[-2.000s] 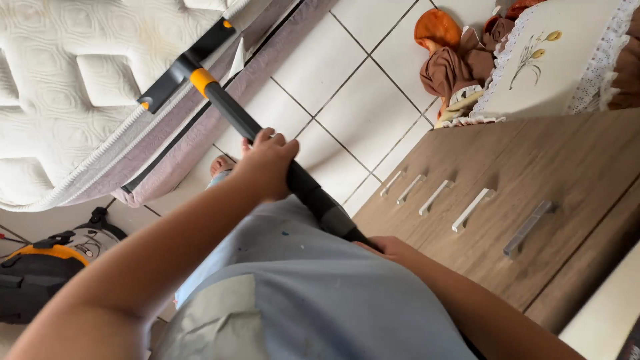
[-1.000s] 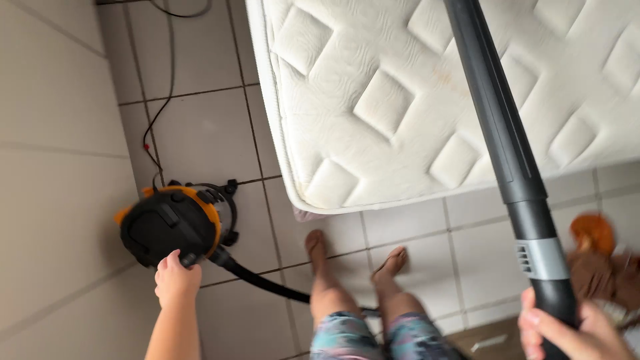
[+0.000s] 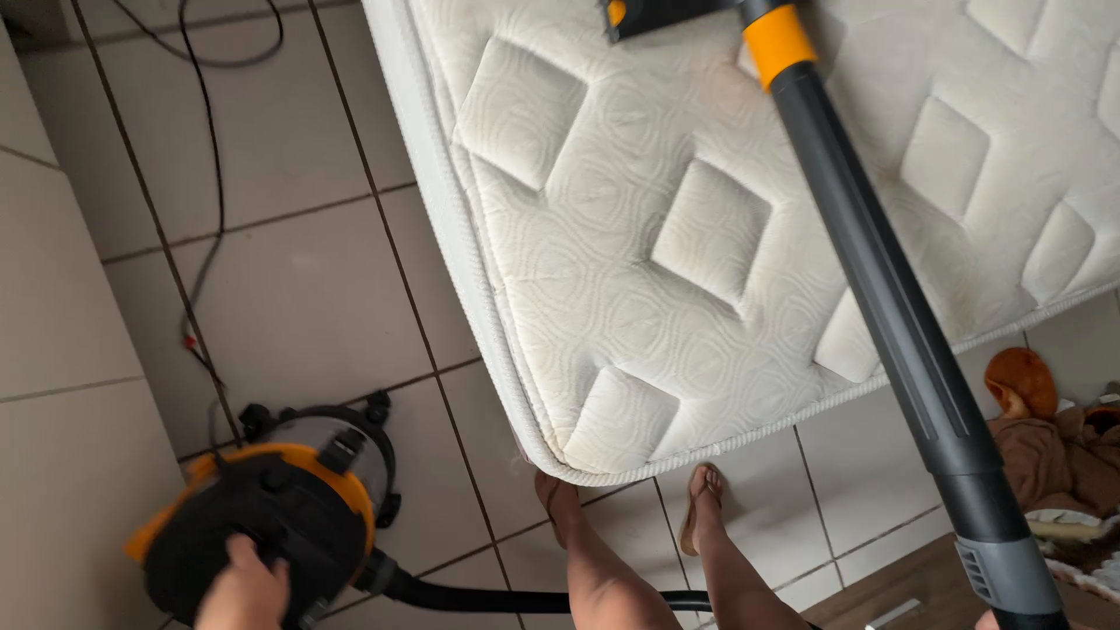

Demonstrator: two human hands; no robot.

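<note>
A canister vacuum cleaner (image 3: 262, 516) with a black top and orange rim stands on the floor at lower left. My left hand (image 3: 245, 586) rests on its black top, fingers partly hidden, so its grip cannot be told. The black vacuum wand (image 3: 884, 271), with an orange collar, slants over the white quilted mattress (image 3: 612, 262). Its black floor head (image 3: 674, 13) is partly cut off at the top edge. Only a sliver of my right hand (image 3: 987, 621) shows beside the wand's grey-collared lower end at bottom right.
A black hose (image 3: 490, 599) runs from the vacuum behind my legs. A power cord (image 3: 214, 157) loops over the tiled floor (image 3: 297, 297). Brown and orange cloth items (image 3: 1041, 446) lie at right, near a wooden drawer front (image 3: 910, 577). A pale wall or cabinet stands at far left.
My left hand has gone from the wand to the vacuum's top. My right hand, seen on the wand one second ago, is now almost out of view. The view has swung toward the vacuum.
</note>
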